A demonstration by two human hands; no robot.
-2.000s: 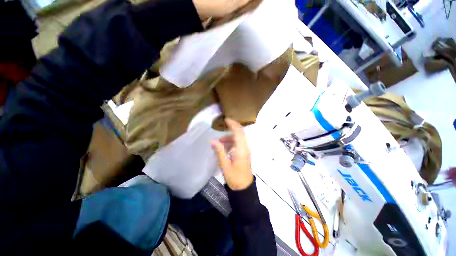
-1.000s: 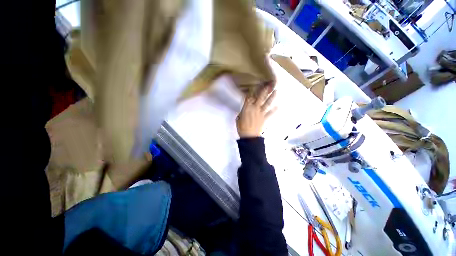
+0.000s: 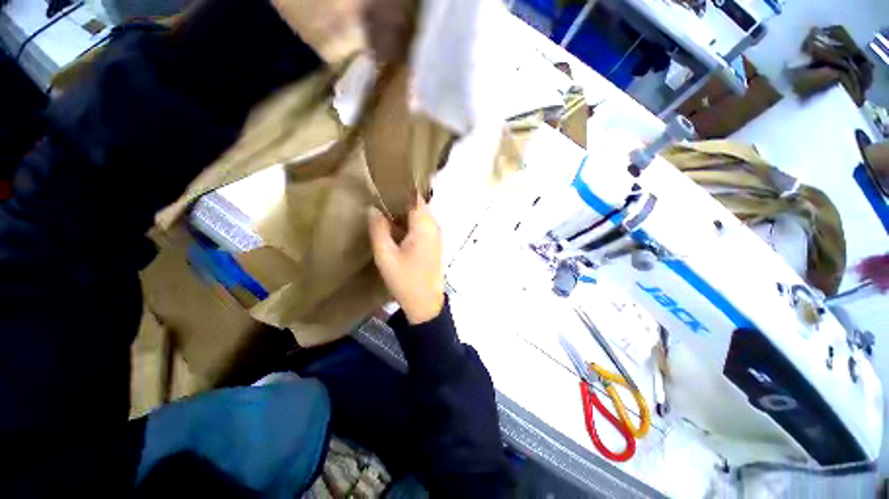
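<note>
Khaki cloth (image 3: 327, 224) with a white-faced piece (image 3: 448, 68) hangs and bunches over the table's front edge. My right hand (image 3: 414, 263) pinches its edge between thumb and fingers, left of the needle area. My left hand (image 3: 317, 27) is blurred at the top edge and partly cut off; it holds the upper part of the cloth, its fingertips hidden. The white sewing machine (image 3: 673, 292) with "JACK" lettering stands right of the cloth, apart from it.
Scissors with red and yellow-orange handles (image 3: 606, 409) lie below the machine head, beside a thin dark tool (image 3: 609, 351). The ruler-marked table edge (image 3: 556, 443) runs diagonally. A tied khaki bundle (image 3: 770, 195) lies behind the machine. Another workstation (image 3: 673, 39) stands beyond.
The cloth has swung down from its raised, blurred position and bunches at the table's front edge. My right hand has moved left and down from flat on the table and now pinches the cloth.
</note>
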